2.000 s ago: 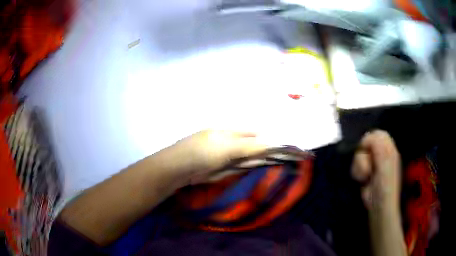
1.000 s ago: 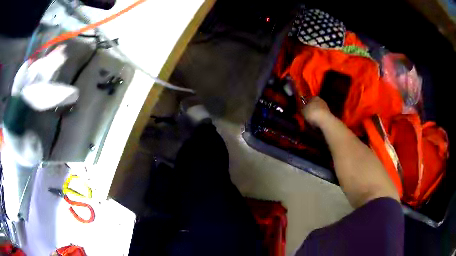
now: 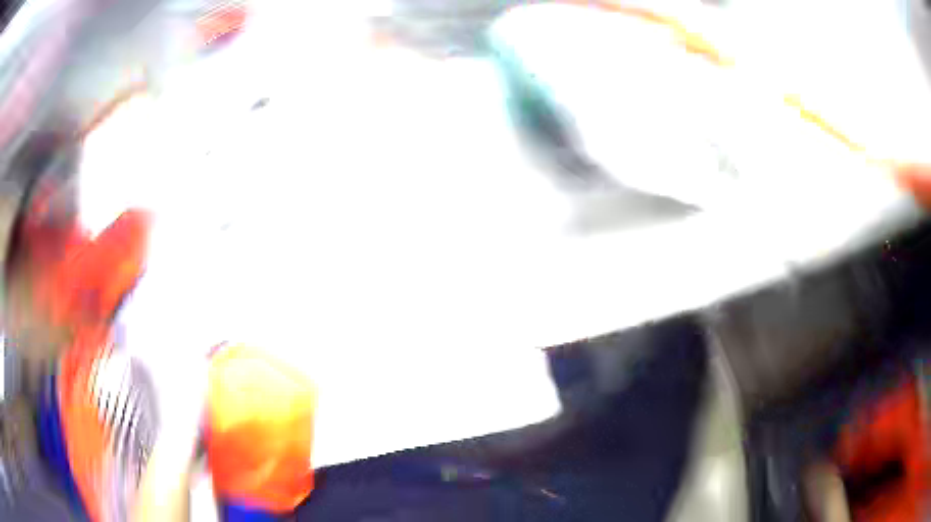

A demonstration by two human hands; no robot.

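The picture is badly blurred and overexposed. An orange pouch [image 3: 260, 428] with some blue at its lower end is at the near left edge of the white table [image 3: 439, 398]. My left hand [image 3: 172, 474] is a pale, washed-out shape at the bottom left, right beside the pouch; its fingers cannot be made out, so a grip is not clear. My right hand or forearm [image 3: 825, 494] shows only as a small blurred patch at the bottom right edge, beside orange cloth [image 3: 890, 459]. Its fingers are not visible.
The pale sewing machine [image 3: 633, 112] stands at the back right, with an orange-yellow strip [image 3: 822, 122] near it. More orange cloth [image 3: 107, 265] is at the far left. The table's near edge runs across the lower middle, above dark clothing [image 3: 459, 484].
The view has swung from the floor crate back to the table. My right arm, earlier reaching into the crate, is now almost out of the picture. My left hand and the orange pouch now show.
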